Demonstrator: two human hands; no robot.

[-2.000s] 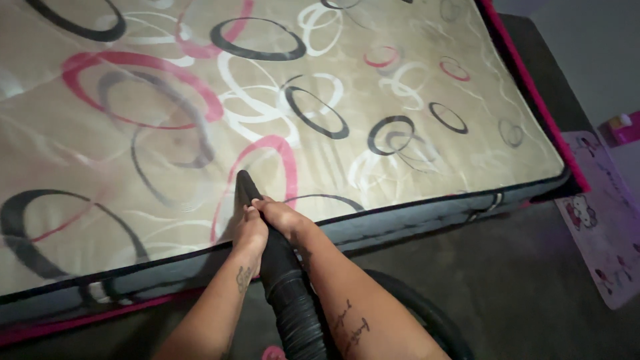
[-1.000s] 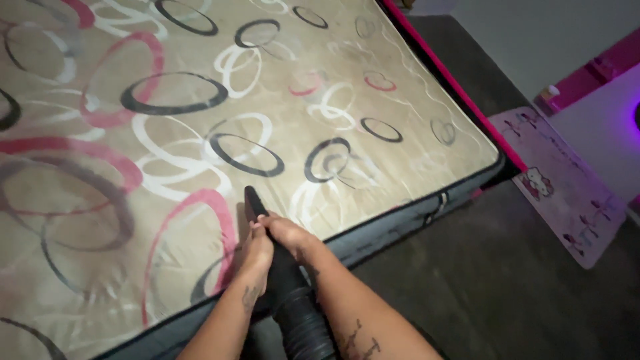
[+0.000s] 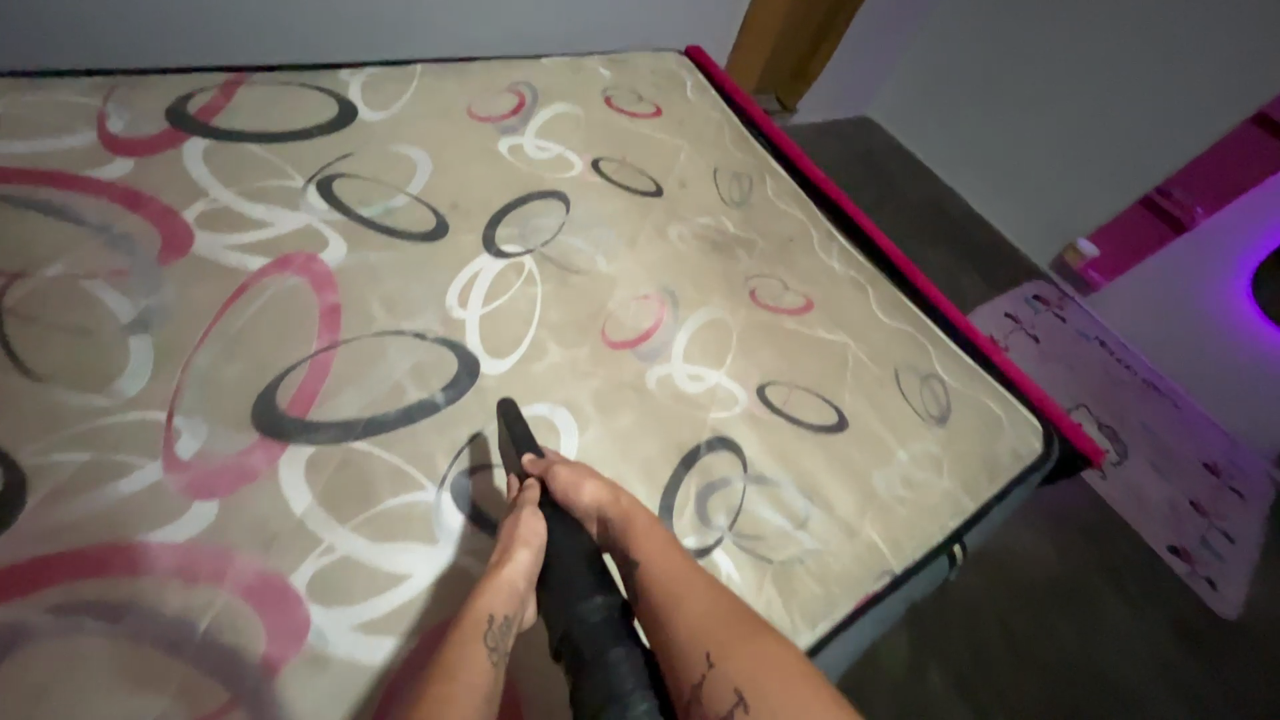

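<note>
Both my hands grip a black vacuum nozzle joined to a thick black hose that runs down between my forearms. My left hand is on the nozzle's left side, and my right hand wraps it from the right, with the fingers of both meeting near its narrow end. The nozzle's tip points away from me, over or on the beige mattress printed with black, white and pink rings; whether it touches the fabric cannot be told. A shadow of the nozzle falls on the mattress to its left.
A bright pink edge runs along the mattress's right side. Beyond it lie dark floor and a pink mat-like panel with printed figures. A wall borders the far side, with a brown wooden post at the far corner.
The hands and nozzle have moved from near the mattress's front edge farther in over its surface, still gripping. The view has shifted, showing the far edge and wall.
</note>
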